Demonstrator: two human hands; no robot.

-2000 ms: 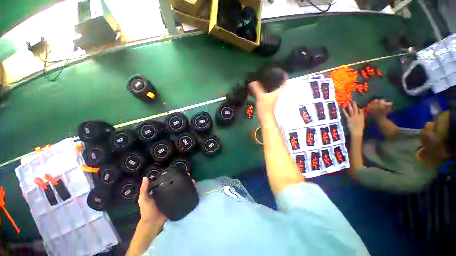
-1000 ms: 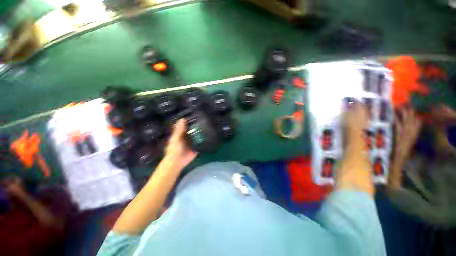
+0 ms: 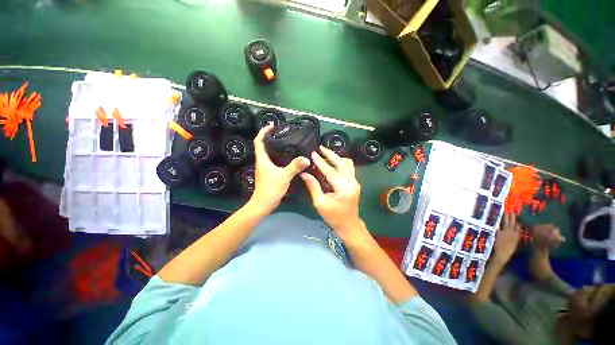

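Observation:
A black rounded speaker body (image 3: pixel 291 138) is held in front of me, its round end with a pale mark tilted up. My left hand (image 3: pixel 271 176) grips its left and lower side. My right hand (image 3: pixel 334 185) is at its lower right side, fingers bent against it; whether it holds a small part is hidden. Several black speaker units (image 3: pixel 235 149) stand clustered behind and left of my hands, round ends up.
Left white tray (image 3: pixel 118 202) with two black-and-orange pieces; right white tray (image 3: pixel 442 185) with black-and-orange inserts. Tape roll (image 3: pixel 398 200), orange straps (image 3: pixel 19 111), orange pieces (image 3: pixel 522 189), cardboard box (image 3: pixel 425 47), lone speaker (image 3: pixel 259 59). A co-worker's hand (image 3: pixel 507 236) is at right.
My right hand has come back from the right tray to the speaker body. My left hand has raised the body from near my chest to the cluster. The view has shifted.

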